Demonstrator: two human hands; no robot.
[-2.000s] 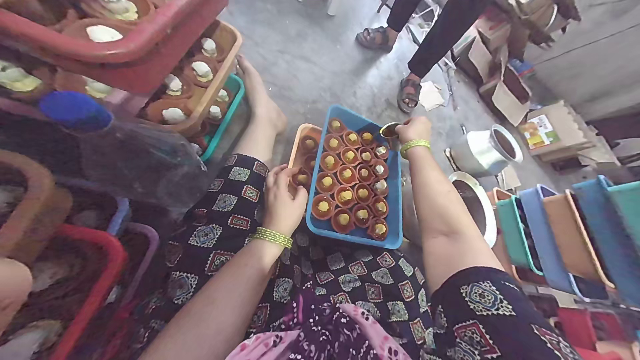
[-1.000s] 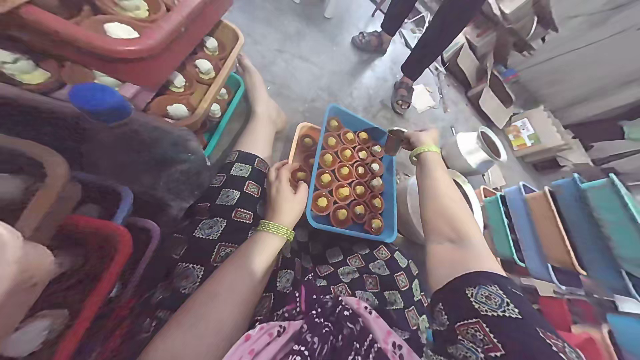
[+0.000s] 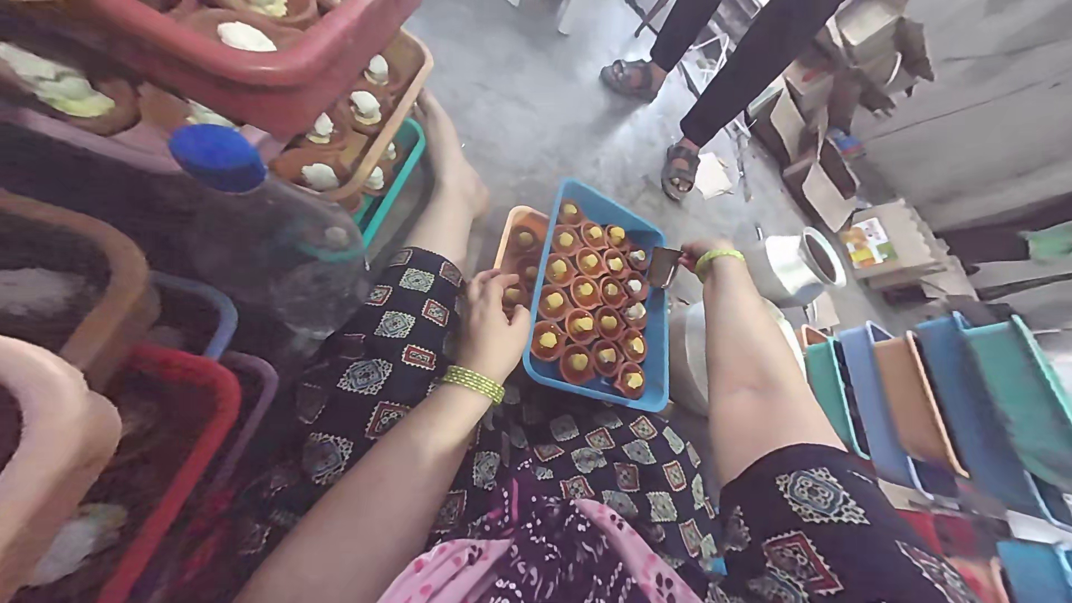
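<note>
A blue plastic tray [image 3: 599, 395] tilts across my lap, filled with rows of small clay cups [image 3: 584, 291], most with a yellow lump in the middle and a few with a whitish one. An orange tray [image 3: 512, 224] with more cups lies partly under its left side. My left hand [image 3: 492, 331] rests at the lower left of the blue tray, fingers bent over the orange tray's cups; whether it grips anything is unclear. My right hand [image 3: 697, 254] holds a small metal cup [image 3: 663, 267] by its handle, over the blue tray's right edge.
Stacked trays of clay cups [image 3: 368, 138] and a clear bottle with a blue cap [image 3: 218, 157] stand at left. A metal pot [image 3: 800, 266] and a row of empty-looking trays [image 3: 913, 402] are at right. A person's sandalled feet [image 3: 680, 170] and cardboard boxes [image 3: 892, 243] lie beyond.
The metal cup in my right hand has changed its tilt over the blue tray's right edge. My left hand stays by the trays' left side.
</note>
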